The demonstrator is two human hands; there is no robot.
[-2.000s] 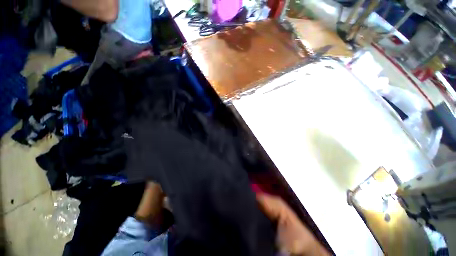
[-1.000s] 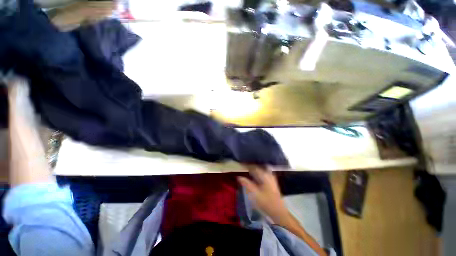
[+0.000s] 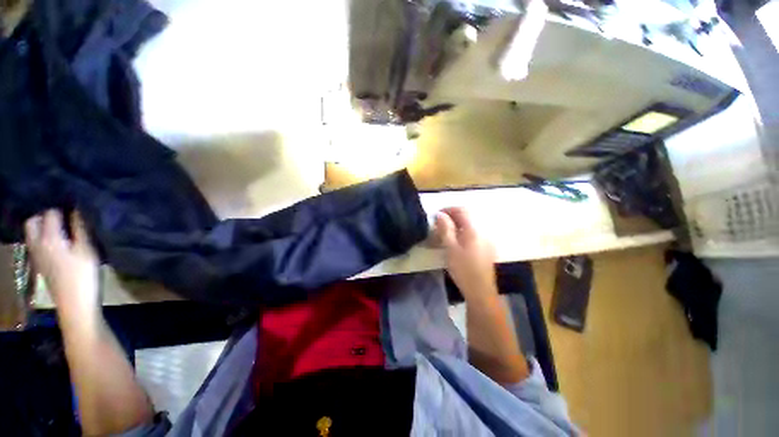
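A dark navy garment (image 3: pixel 111 162) lies over the left part of the white table. Its long sleeve or leg (image 3: pixel 316 239) stretches right along the table's front edge, with the open cuff end (image 3: pixel 401 212) just in front of the machine bed. My left hand (image 3: pixel 64 252) is on the garment's lower edge at the far left; its fingertips are partly hidden in the cloth. My right hand (image 3: pixel 457 239) is at the cuff end, fingers bent at its right edge; whether they pinch the cloth is unclear. The needle area (image 3: pixel 376 141) glows under the lamp behind the cuff.
The cream sewing machine head (image 3: pixel 547 102) with a lit screen stands at the back right. Green-handled snips (image 3: pixel 559 188) lie right of the bed. A dark bundle (image 3: pixel 636 183) lies at the table's right end. A phone (image 3: pixel 572 293) lies below the table at right.
The garment has come from the left side onto the table. Since one second ago, the cuff end has shifted left and up, and my right hand has risen to its edge.
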